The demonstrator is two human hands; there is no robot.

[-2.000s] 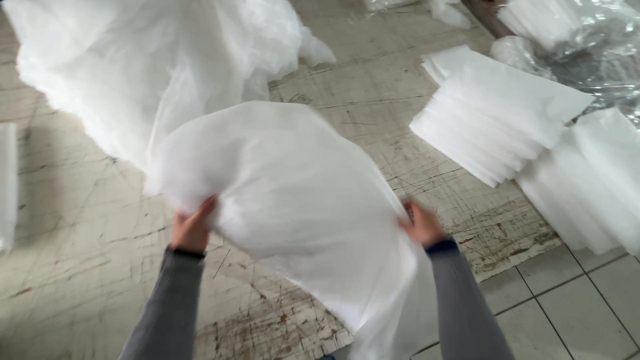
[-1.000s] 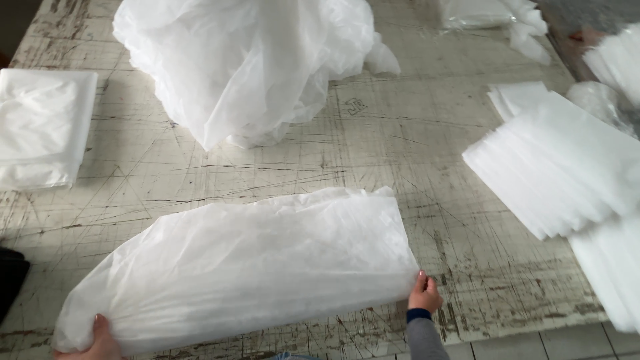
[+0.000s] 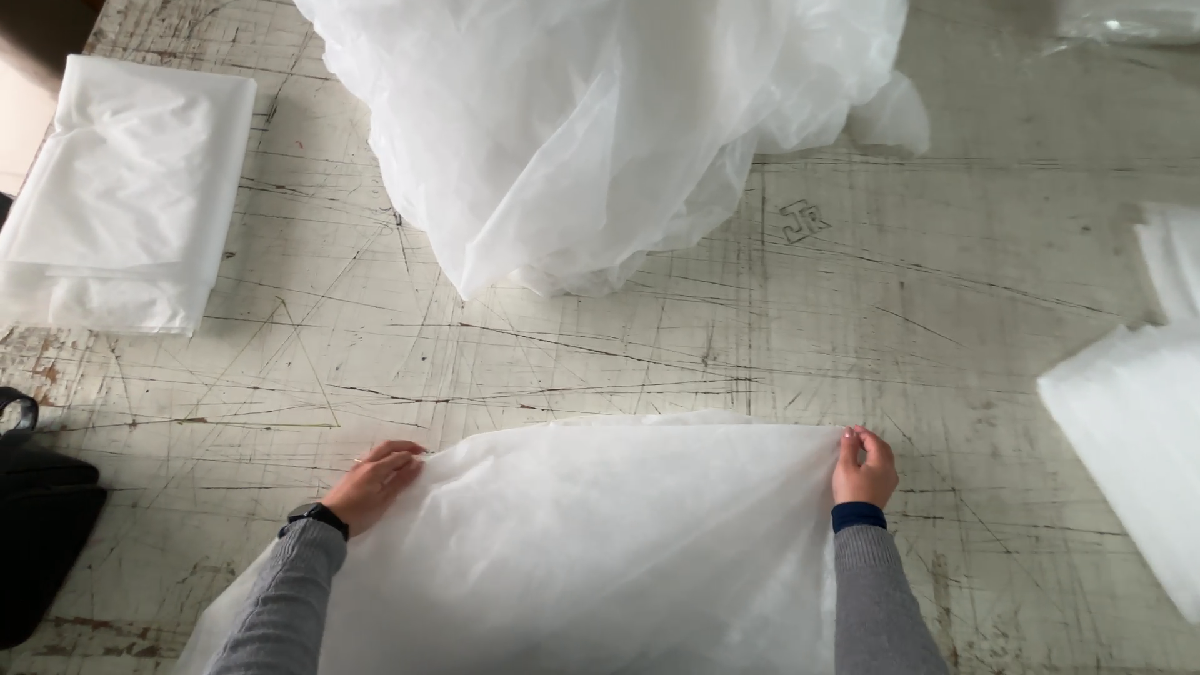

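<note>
A thin white translucent sheet is spread over the near edge of the worktable, its far edge stretched between my hands. My left hand, with a dark watch at the wrist, grips the sheet's far left corner area. The far right corner is pinched between the thumb and fingers of my right hand. Beyond the sheet lies a large loose heap of the same white material. The lower part of the held sheet runs out of view at the bottom.
On the scratched worktable, a folded white stack lies at the far left and white folded sheets at the right. A black bag sits at the left edge. Clear plastic shows at the top right.
The sheet lay flat in a long shape across the near table one second ago; now its far edge is drawn straight between my hands. Both hands are farther up the table, and the left is closer to the right.
</note>
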